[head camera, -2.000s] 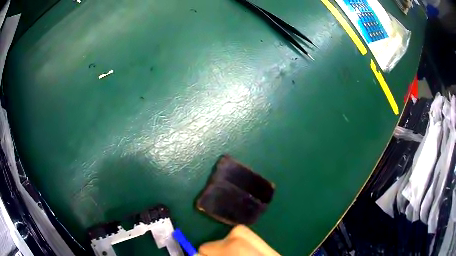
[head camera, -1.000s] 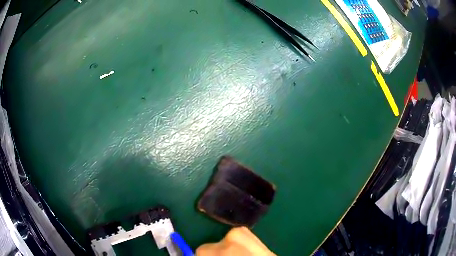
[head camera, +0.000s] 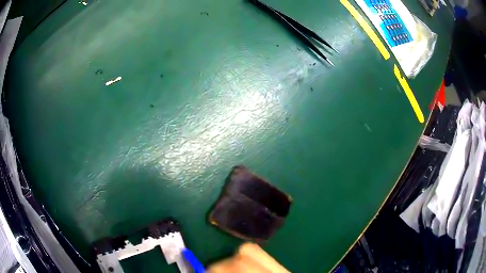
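Observation:
A phone middle frame (head camera: 171, 246), silvery-white with a black end, shows at the bottom left, cut off by the picture's edge. My right hand (head camera: 248, 261) is at the bottom edge, partly cut off, holding a blue plastic stick (head camera: 193, 261). The stick's tip is at the frame's right edge. A dark squarish pad (head camera: 250, 205) with a crease lies on the mat just above my right hand. My left hand is not in view.
Black tweezers (head camera: 298, 31) lie open at the top. A blue sheet of small parts (head camera: 393, 26) and yellow tape strips (head camera: 409, 95) are at the upper right. A pale scrap (head camera: 113, 81) lies upper left. Wrapped white-and-black material (head camera: 453, 176) lines the right edge.
My right hand has moved slightly left and down at the bottom edge, with the blue stick still at the frame's edge. The pad and tweezers stay in place.

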